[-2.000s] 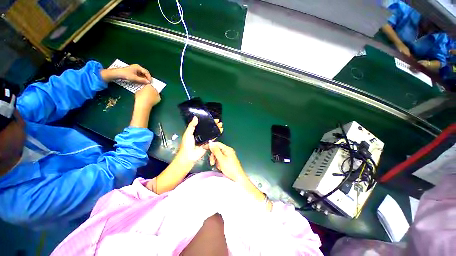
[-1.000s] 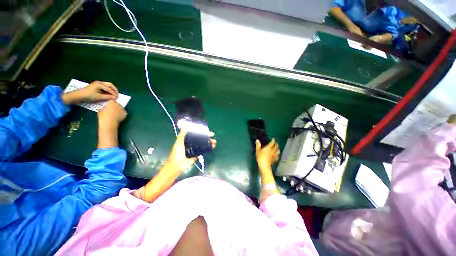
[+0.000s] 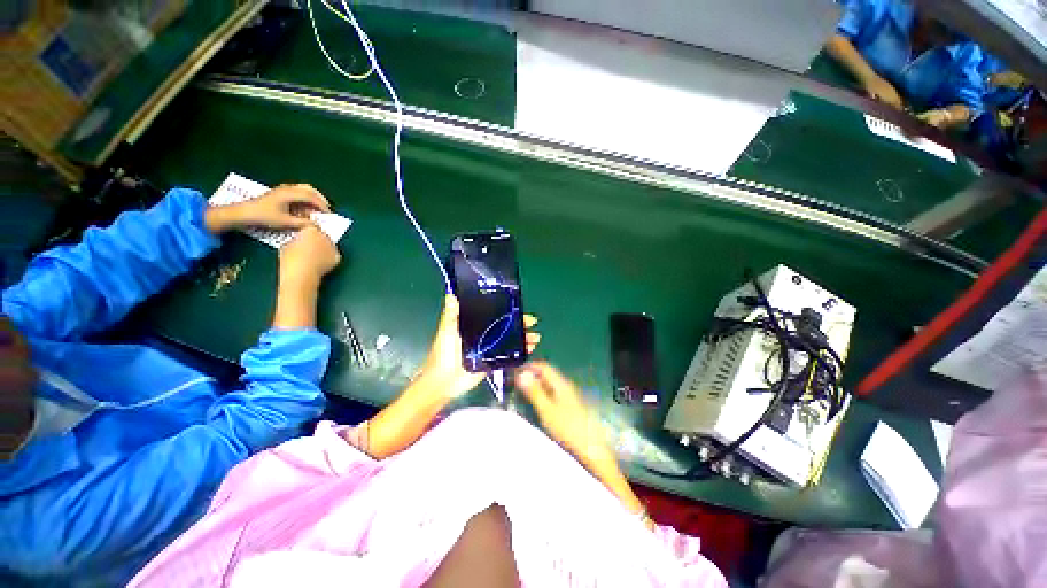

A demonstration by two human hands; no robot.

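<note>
My left hand (image 3: 451, 354) holds a smartphone (image 3: 488, 301) upright with its lit screen facing me; the screen shows a dark picture with blue curved lines. The white charging cable (image 3: 401, 172) hangs from above, passes behind the phone, and its white plug end (image 3: 497, 383) shows at the phone's bottom edge. My right hand (image 3: 549, 394) is just right of the plug, partly blurred; whether it touches the cable cannot be told. A second smartphone (image 3: 634, 357), screen dark, lies on the green bench (image 3: 574, 247) to the right.
A cream metal box (image 3: 749, 379) with black leads (image 3: 792, 356) on it stands at the right, beside white papers (image 3: 900, 472). A blue-sleeved person at the left handles a label sheet (image 3: 333, 224). A thin dark tool (image 3: 354, 341) lies nearby. A pink-sleeved person is at the far right.
My right hand has moved from the bench phone back beside the held phone's bottom edge. The held phone is now upright with its screen lit. Only one phone shows in my left hand.
</note>
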